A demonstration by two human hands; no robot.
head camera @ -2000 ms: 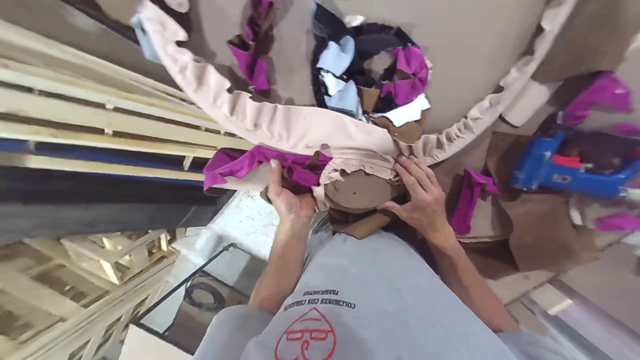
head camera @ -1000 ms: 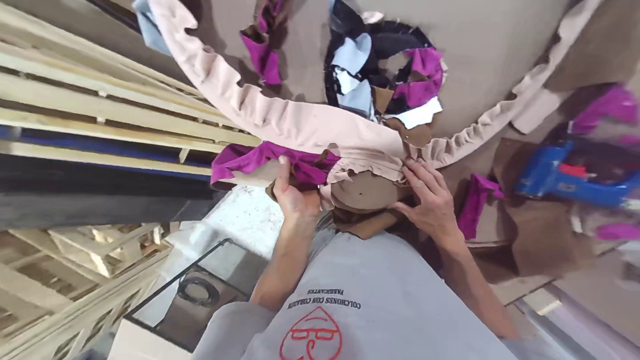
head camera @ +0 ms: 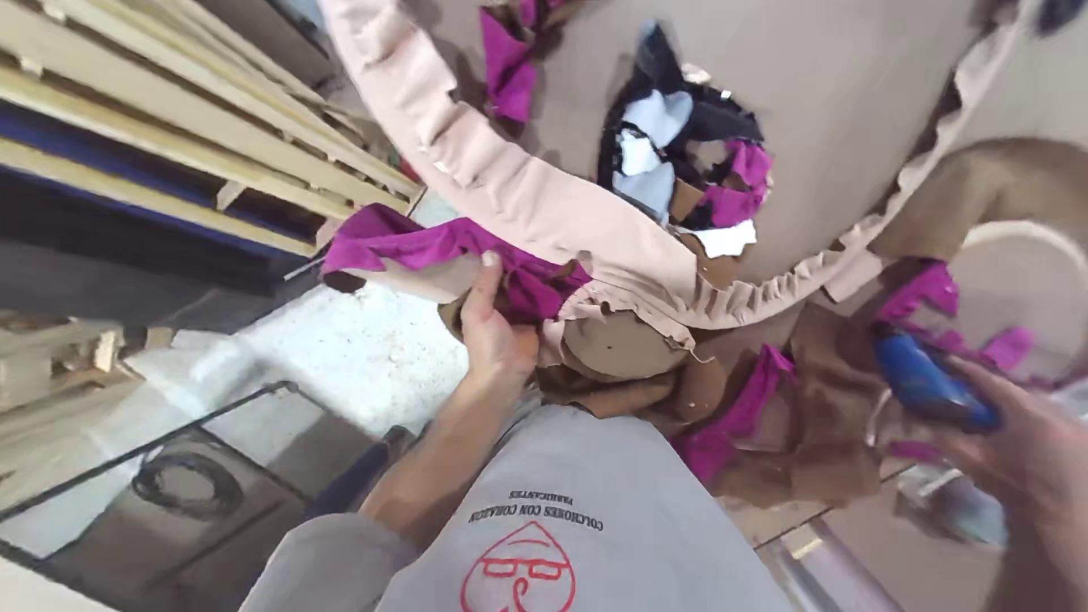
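My left hand [head camera: 500, 344] grips layered fabric at the left of a round brown piece [head camera: 625, 344], its thumb on a magenta fabric strip [head camera: 450, 242]. A long pale pink gathered fabric band [head camera: 544, 204] curves over the round piece's top edge. My right hand [head camera: 1007, 425], blurred, is at the far right around a blue tool [head camera: 931, 378] whose kind I cannot tell. Brown fabric [head camera: 612, 395] bunches below the round piece, against my shirt.
A ring of black, light blue and magenta scraps [head camera: 671, 153] lies on the large brown surface [head camera: 824, 102]. Brown and magenta scraps [head camera: 739, 416] lie at right. Wooden slats [head camera: 161, 93] stand at left, above a dark metal frame [head camera: 204, 421] with a black coil [head camera: 187, 484].
My right hand has left the round piece, moved right and taken hold of the blue tool. My left hand still grips the fabric. The view has shifted.
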